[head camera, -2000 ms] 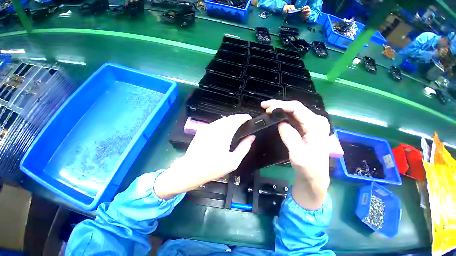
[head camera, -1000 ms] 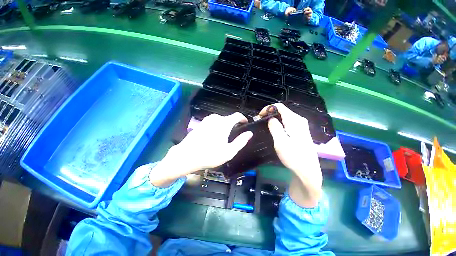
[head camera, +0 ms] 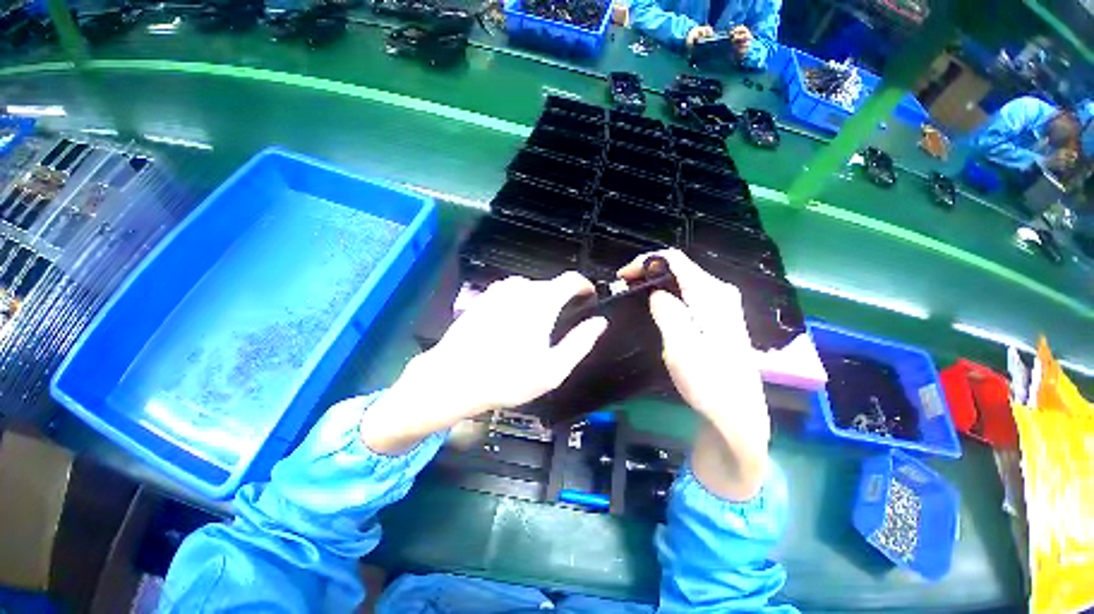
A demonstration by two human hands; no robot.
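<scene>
A black plastic housing (head camera: 621, 289) is held between my two bare hands, above the rows of black housings. My left hand (head camera: 498, 348) grips its left end with the thumb below. My right hand (head camera: 708, 348) grips its right end, fingertips at the edge. My palms and fingers hide part of it. Many black housings (head camera: 642, 180) stand in rows on a pink foam pad (head camera: 794, 361). The assembly fixture (head camera: 588, 462) with bright blue rods lies below my hands, partly covered.
A large blue tray (head camera: 240, 324) is at left, beside stacked blister trays (head camera: 72, 228). At right are a blue bin of black parts (head camera: 870, 390), a small bin of silver parts (head camera: 902, 516), a red bin (head camera: 978, 402) and a yellow bag (head camera: 1062, 468). People work across the conveyor.
Since two seconds ago, the held housing has turned and my right hand has shifted slightly left and closer to my left hand. Little differs from one second ago.
</scene>
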